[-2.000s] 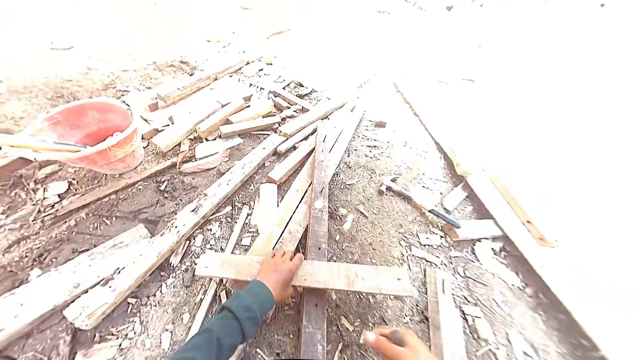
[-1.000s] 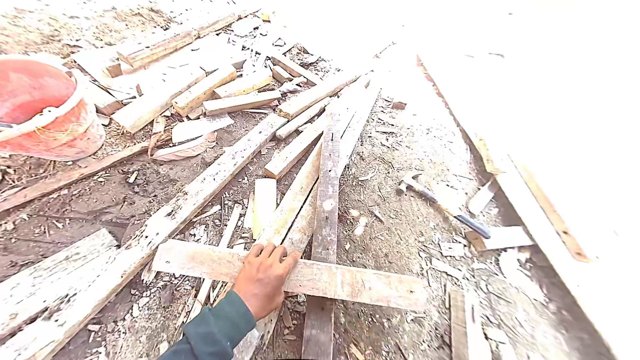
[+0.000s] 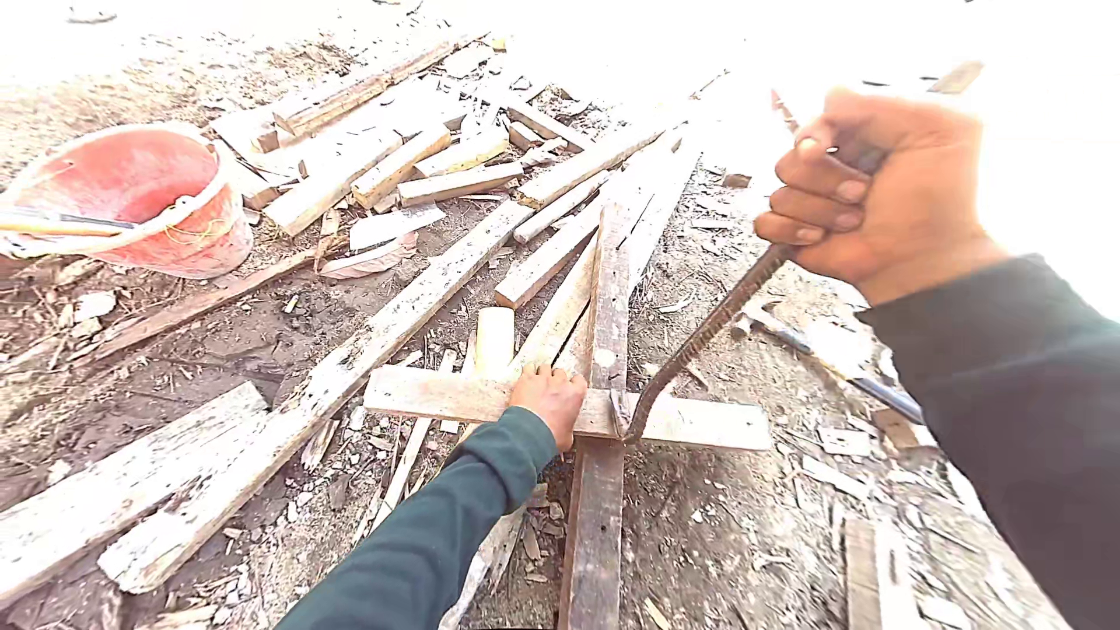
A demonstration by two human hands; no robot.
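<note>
A short wooden board (image 3: 700, 422) lies crosswise over a long dark wooden plank (image 3: 597, 534). My left hand (image 3: 549, 401) grips the short board just left of the crossing, fingers over its far edge. Raised at the upper right, my right hand (image 3: 862, 179) is closed around a rusty ribbed steel bar (image 3: 713, 324). The bar slants down to the left, and its bent lower end meets the short board near the crossing. Part of the bar is hidden inside my right fist.
A claw hammer (image 3: 831, 367) lies on the ground at right, beside a wood block (image 3: 897, 429). A red bucket (image 3: 197, 241) stands at upper left. Long weathered timbers (image 3: 324, 385) and cut wood pieces (image 3: 459, 182) spread across the left and centre among wood chips.
My right hand, low at the right two seconds ago and out of view one second ago, is now raised in view with the steel bar. My left hand stays on the short board.
</note>
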